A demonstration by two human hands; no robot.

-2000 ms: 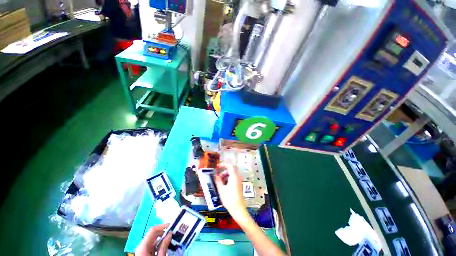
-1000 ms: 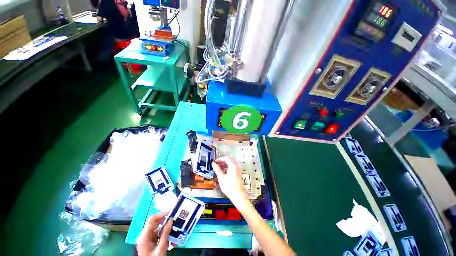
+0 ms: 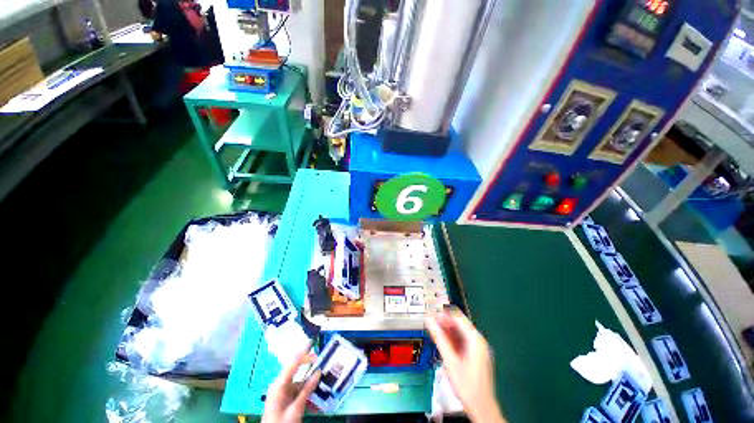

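Note:
My left hand holds a pale-edged panel with a dark pattern, in front of the press at the bottom. My right hand is at the front right corner of the press base plate, its fingers bent close together; whether they hold anything is unclear. Another panel stands tilted on the orange-brown fixture with black clamps at the left of the plate. A further panel lies on the turquoise table's left edge, beside a white cloth or wrap.
The blue press head with a green "6" is above the plate. A box of clear film is on the floor left. The control panel rises right. The conveyor carries several panels, with a white crumpled wrap alongside. A person is at back left.
My right hand has moved from the fixture down and right to the plate's front corner. The panel it was at now stands on the fixture by itself. My left hand has shifted slightly right with its panel.

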